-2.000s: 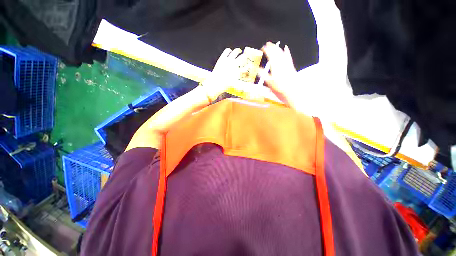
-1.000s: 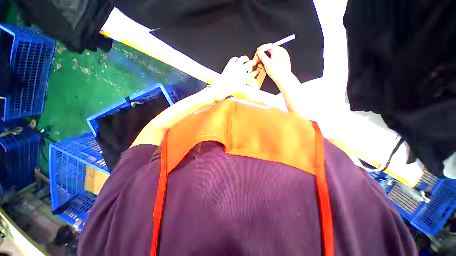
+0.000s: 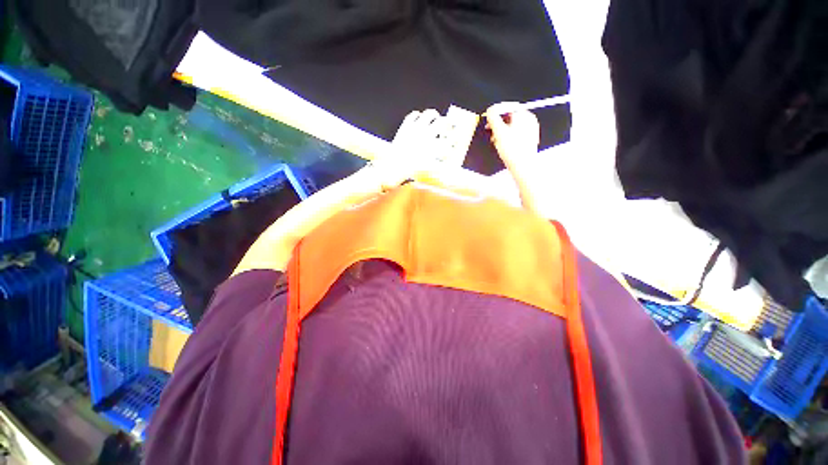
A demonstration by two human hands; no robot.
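A black garment piece lies flat on the white table, its near edge close to my apron. My left hand holds a small pale tan card template on the cloth near that edge. My right hand is just right of the card and grips a thin white marking pen. The pen points left, toward the card's upper right corner. Its tip is too small to tell whether it touches the cloth. Both hands look washed out by bright light.
A black heap covers the table's right side. Another black pile hangs at the upper left. The table's yellow edge strip runs beside the green floor. Blue crates stand at left, one with black cloth, and more at lower right.
The card again shows flat and more fully beside my left hand. My right hand has moved slightly right and down, and the pen has tilted lower, closer to level.
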